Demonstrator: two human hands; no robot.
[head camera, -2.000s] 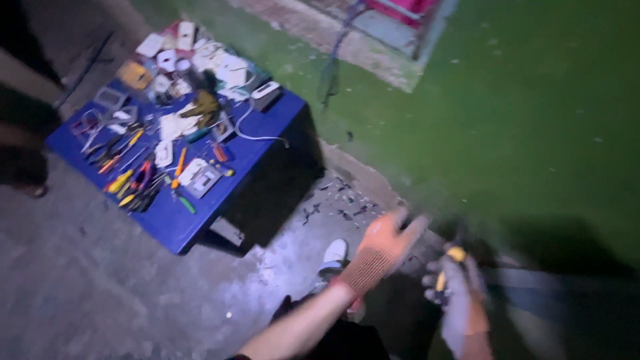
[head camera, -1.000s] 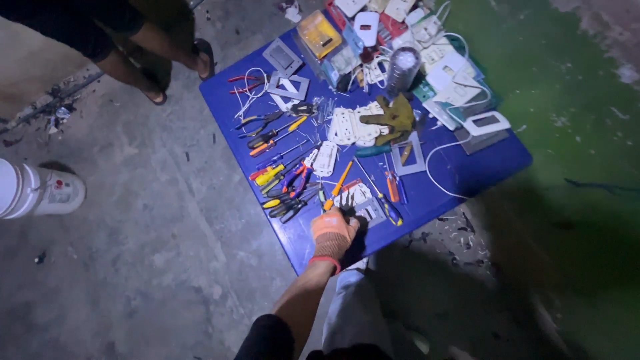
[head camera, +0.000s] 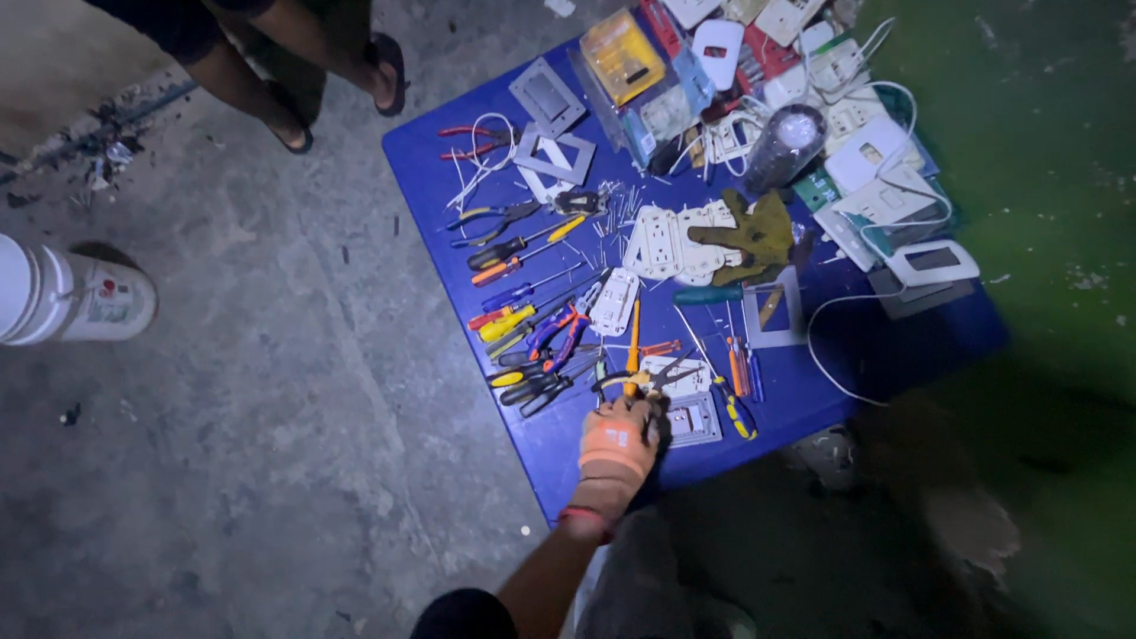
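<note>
My left hand (head camera: 619, 435), in an orange and dark work glove, reaches over the near edge of the blue table. Its fingertips are at the handles of yellow-and-black pliers (head camera: 652, 380); whether they grip them is hidden. Just beyond lie an orange slim tool (head camera: 634, 342) and a white outlet plate (head camera: 679, 376). A grey socket frame (head camera: 695, 420) lies right beside the hand. Left of it are several screwdrivers (head camera: 532, 388) and blue-and-orange pliers (head camera: 559, 333). A yellow-and-blue screwdriver (head camera: 735, 410) lies to the right. My right hand is not in view.
The blue table (head camera: 426, 146) also bears an olive glove (head camera: 759, 235), a roll of tape or film (head camera: 785, 146), a yellow case (head camera: 623, 58), plates and cables. Another person's sandalled feet (head camera: 386, 75) are beyond its far left corner. A white bucket (head camera: 84, 293) stands left; a green wall is right.
My left hand, earlier near the wall, has come to the table. My right hand, seen earlier with a yellow-handled tool, is out of view. The view has swung left to the table.
</note>
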